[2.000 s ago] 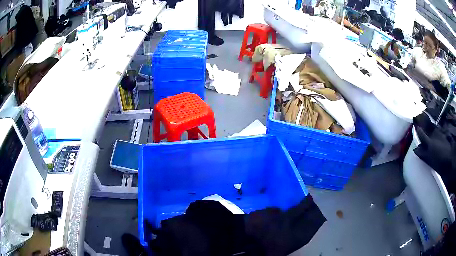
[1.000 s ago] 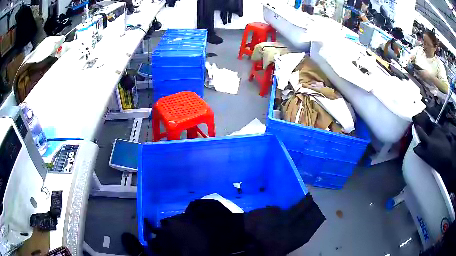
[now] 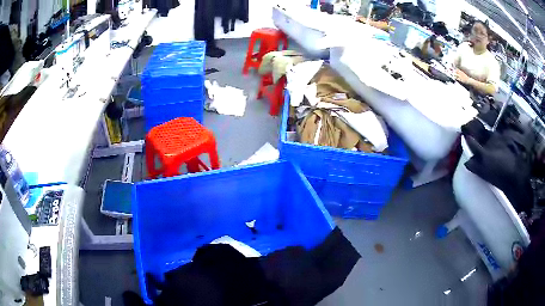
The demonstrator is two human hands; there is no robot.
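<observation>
Neither of my hands is in view. A large open blue bin [image 3: 209,203] stands nearest in front of me. Black cloth [image 3: 239,278] lies in its near part and hangs over its right side. A white piece [image 3: 236,245] shows behind the cloth, and a small white scrap [image 3: 251,225] lies farther in. At the left edge, small black pieces [image 3: 43,263] lie on the white machine table [image 3: 70,239], beside a partly cut-off machine head [image 3: 13,239].
A red stool [image 3: 181,140] stands behind the bin. A second blue bin [image 3: 340,173] holds tan and white cloth [image 3: 328,116]. Stacked blue crates [image 3: 173,77] stand back left. A foot pedal [image 3: 116,197] is under the left table. A person [image 3: 476,60] sits at the right-hand tables.
The view has turned to the right, so everything sits farther left in the picture. The seated person at the right has raised their head.
</observation>
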